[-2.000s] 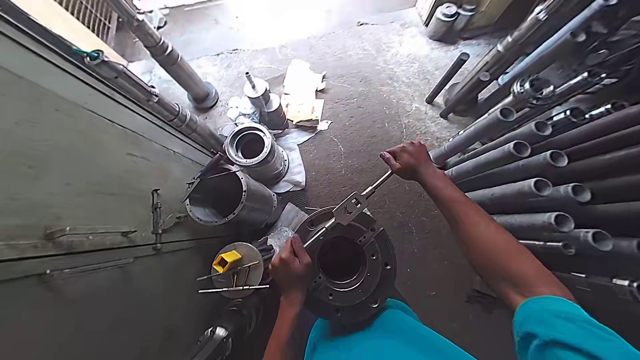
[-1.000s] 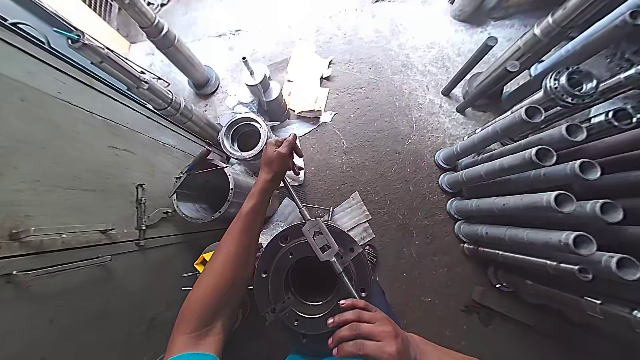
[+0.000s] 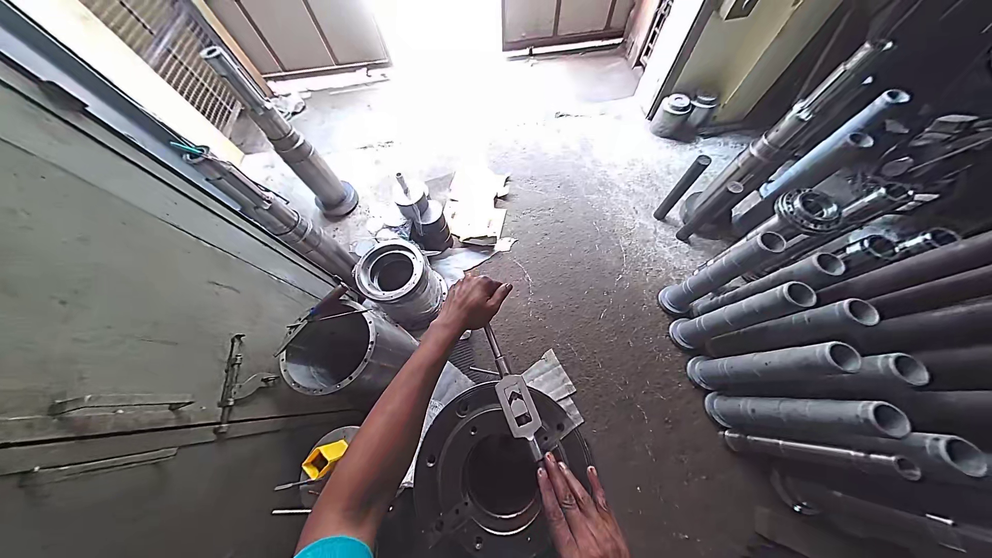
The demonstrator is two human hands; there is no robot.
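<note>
A metal tap wrench (image 3: 518,407) lies across the right part of a dark, round flanged metal piece (image 3: 442,465) with a wide central bore and small holes around its face. At the wrench's far end, my left hand (image 3: 474,301) is closed around the handle. My right hand (image 3: 577,508) rests its extended fingers against the near handle end, over the flange's right side, palm down and not wrapped around it. Whatever sits in the wrench's jaws, and the hole below it, cannot be made out clearly.
An open metal cylinder (image 3: 380,349) and a ringed housing (image 3: 418,298) stand at left, beside a green metal cabinet (image 3: 139,310). A yellow object (image 3: 324,459) lies on a round piece at lower left. Grey pipes (image 3: 806,360) stand in rows at right.
My left hand has gone from the wrench's near left end to its far end. My right hand has come from the far right end to the near end. The wrench has turned over the flange.
</note>
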